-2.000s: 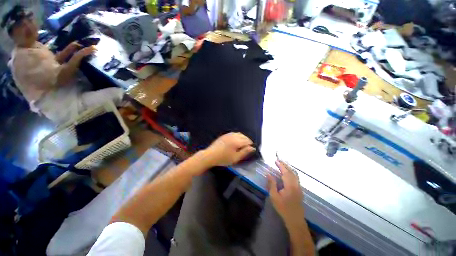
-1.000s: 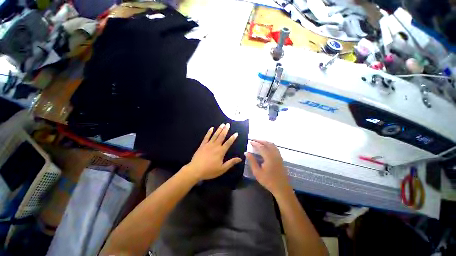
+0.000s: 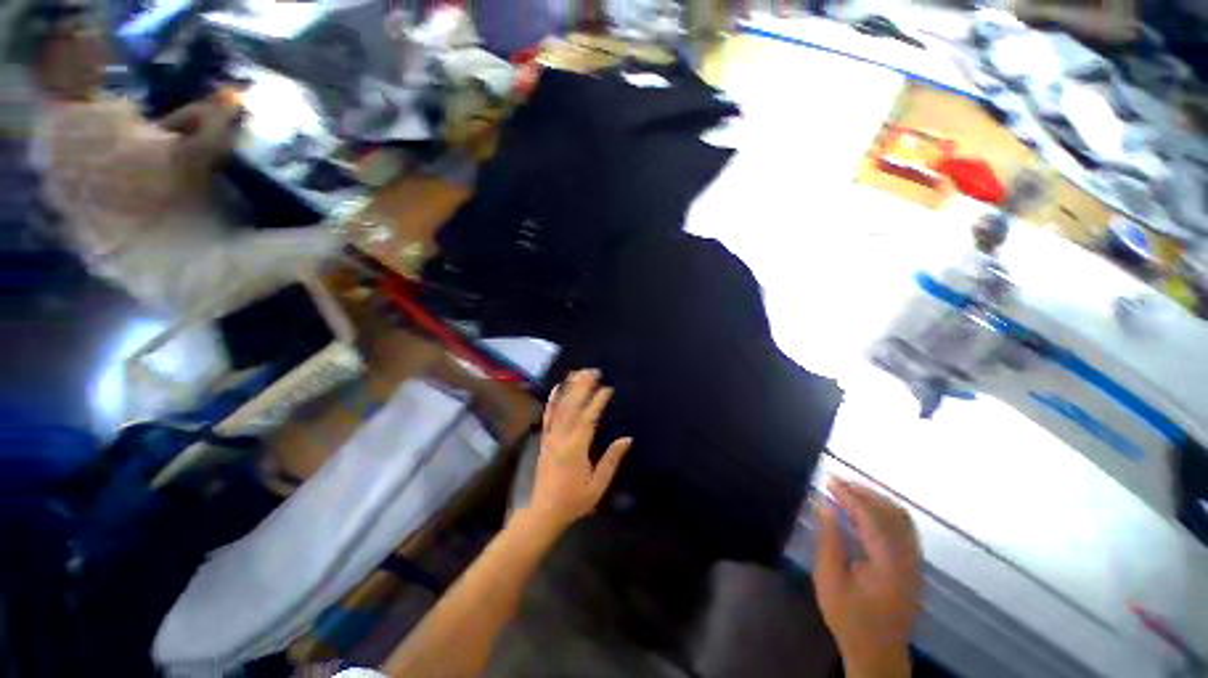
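A black fabric panel [image 3: 702, 384] lies over the table's front edge and partly over my lap, left of the sewing machine [image 3: 1047, 358]. It overlaps a stack of black cut panels [image 3: 530, 199] farther back on the left. My left hand [image 3: 572, 457] is on or just over the panel's left edge, fingers spread. My right hand [image 3: 868, 563] is at the panel's right corner, fingers bent; blur hides whether it holds anything.
Folded light pieces [image 3: 331, 530] lie at the lower left. A cream basket [image 3: 298, 378] stands behind them. A person [image 3: 133, 199] sits at the far left. A red packet [image 3: 914, 155] lies behind the machine. Pale cloth pieces lie at the upper right.
The view has swung left, bringing the person back in. My left hand has moved from near the panel's right corner to its left edge. My right hand stays near the right corner.
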